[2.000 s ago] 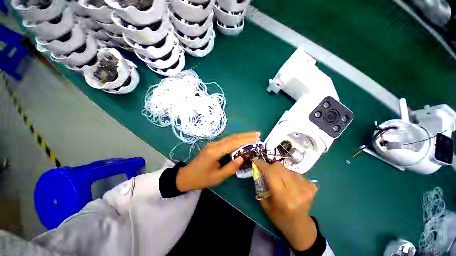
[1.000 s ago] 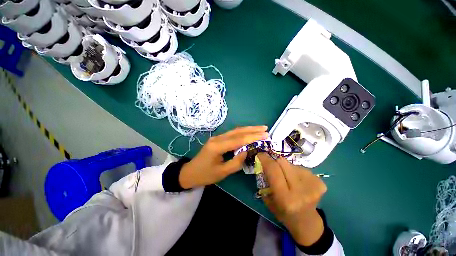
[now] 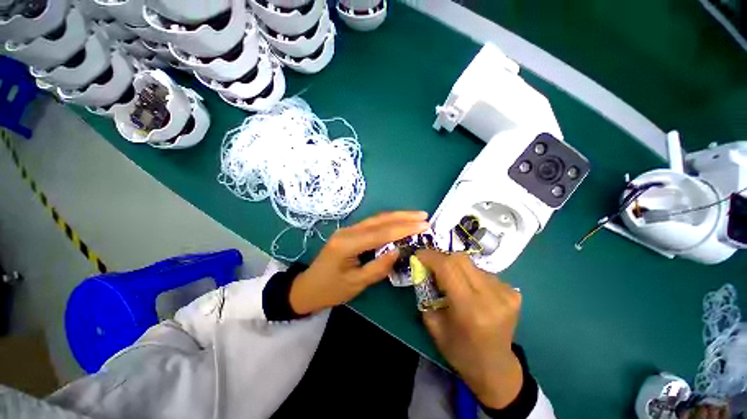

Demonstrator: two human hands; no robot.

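Observation:
My left hand point(image 3: 348, 260) holds the small white housing cover point(image 3: 399, 277), its open side with the circuit board facing up, beside the camera body. My right hand point(image 3: 471, 315) grips a yellow-handled hand tool point(image 3: 421, 281); its tip is hidden at the cover. My right fingers are at the cover's edge. The white camera body point(image 3: 491, 233) lies with its round cavity open, dark and yellow wires inside. Its black lens panel point(image 3: 549, 170) faces up. Some wires run from cover to body, partly hidden by my right hand.
Stacked housing covers point(image 3: 209, 45) stand upper left. A tangled pile of white cords point(image 3: 295, 168) lies left of the camera. Another open camera unit point(image 3: 680, 213) is at right, with a loose cover point(image 3: 662, 397) and part of another person's hand lower right. A blue stool point(image 3: 106, 315) stands lower left.
The view has shifted, moving the bench items in the picture. Both hands remain at the cover, still held beside the camera body, with the tool still in my right hand.

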